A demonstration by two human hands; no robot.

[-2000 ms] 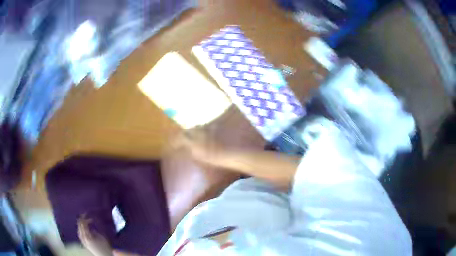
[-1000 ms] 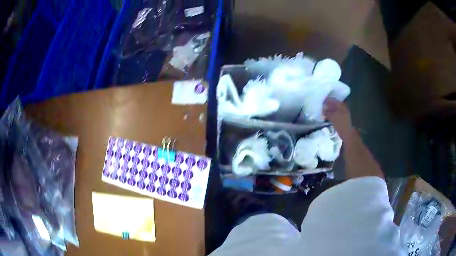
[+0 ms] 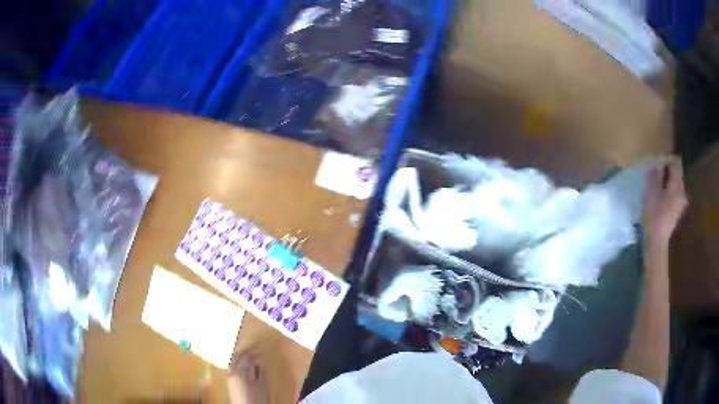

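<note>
My right hand (image 3: 666, 201) is at the right, closed on the edge of a pale, see-through plastic bag (image 3: 587, 229). The bag stretches from my hand back to the white crumpled material in a clear bin (image 3: 473, 272). My left hand (image 3: 249, 383) is at the bottom edge, partly cut off and blurred, beside the lower corner of a yellowish paper pad (image 3: 193, 316); whether it holds anything is unclear. A white sheet of purple round stickers (image 3: 260, 272) with a turquoise binder clip (image 3: 284, 255) lies next to the pad.
Glossy bagged garments (image 3: 79, 229) lie on the desk (image 3: 229, 162) at the left. A blue crate (image 3: 177, 55) with dark bagged garments (image 3: 347, 67) stands at the far side. A small white slip (image 3: 344, 174) lies near its corner. Brown cardboard (image 3: 512, 87) is beyond the bin.
My right hand has moved right from the bin's white material, drawing out the plastic bag. My left hand has come into view at the bottom. The view has shifted and tilted.
</note>
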